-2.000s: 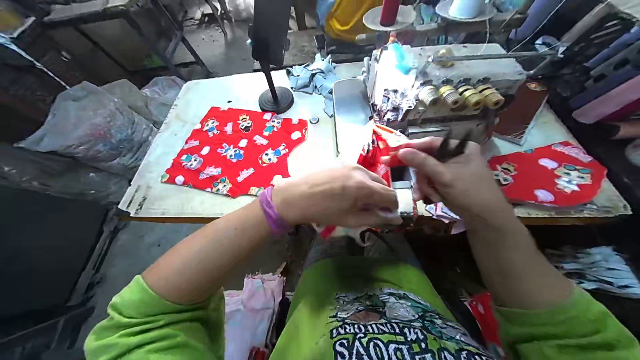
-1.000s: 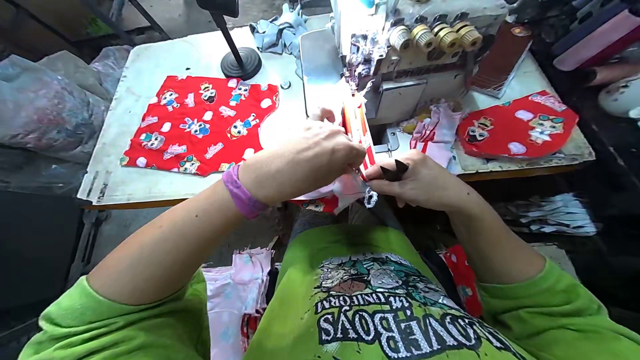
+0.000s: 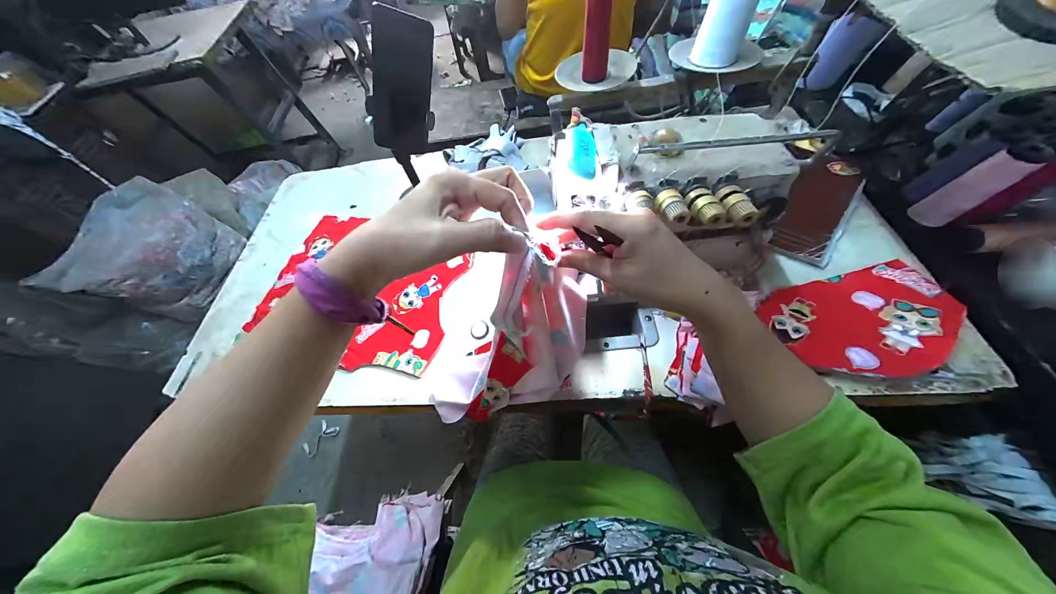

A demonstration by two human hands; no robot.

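My left hand (image 3: 462,219), a purple band at its wrist, pinches the upper edge of a pink and red printed fabric piece (image 3: 540,330). The cloth hangs down over the front edge of the white sewing table. My right hand (image 3: 623,247) grips the same edge just to the right, and dark thread snips (image 3: 598,239) are tucked in its fingers. Behind my hands stands an overlock sewing machine (image 3: 709,157) with gold tension dials. Red printed fabric (image 3: 412,305) lies flat at the left, partly behind my left forearm.
Another red printed piece (image 3: 866,322) lies on the right of the table. A phone on a stand (image 3: 402,78) rises behind the left hand. Red and white thread cones (image 3: 716,37) stand at the back. A person in yellow (image 3: 569,41) sits beyond; plastic bags (image 3: 140,247) are at left.
Both hands have moved up and away from the table's front edge with the fabric, which now hangs below them. The snips remain in my right hand.
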